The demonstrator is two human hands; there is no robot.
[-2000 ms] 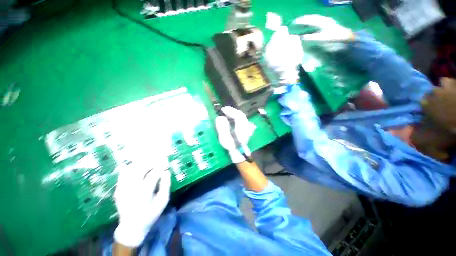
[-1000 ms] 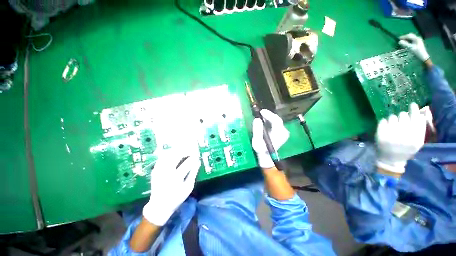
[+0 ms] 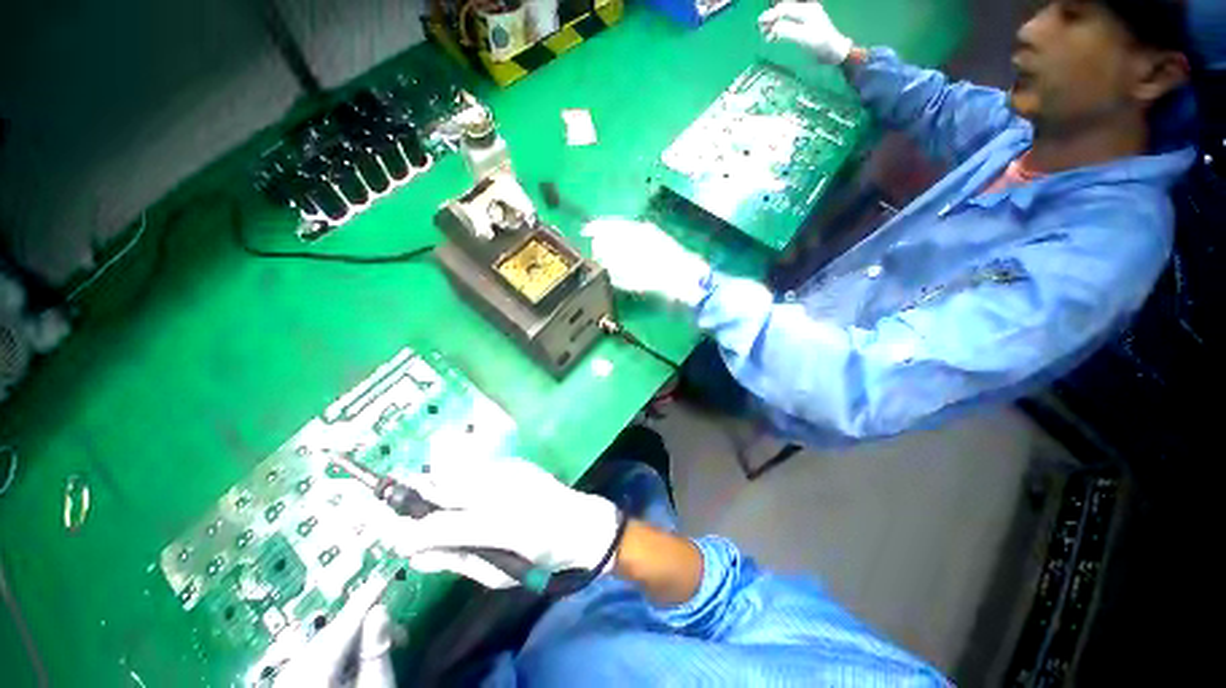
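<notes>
A green printed circuit board (image 3: 303, 518) lies on the green mat at the lower left, partly washed out by glare. My right hand (image 3: 524, 524), in a white glove, holds a soldering iron (image 3: 403, 497) over the board. Its tip points up and left near the board's middle. My left hand (image 3: 343, 652), also white-gloved, is at the board's near edge, cut off by the frame's bottom and overexposed. I cannot tell whether it holds anything.
The soldering station (image 3: 531, 296) with its yellow sponge (image 3: 535, 270) stands behind the board. A bottle (image 3: 481, 144) and a populated board (image 3: 352, 161) are further back. At right a person in blue (image 3: 928, 309) sits by another green board (image 3: 766, 155).
The view has swung right. My right hand has brought the iron from beside the station to over the board. The neighbouring person's gloved hand is now beside the station.
</notes>
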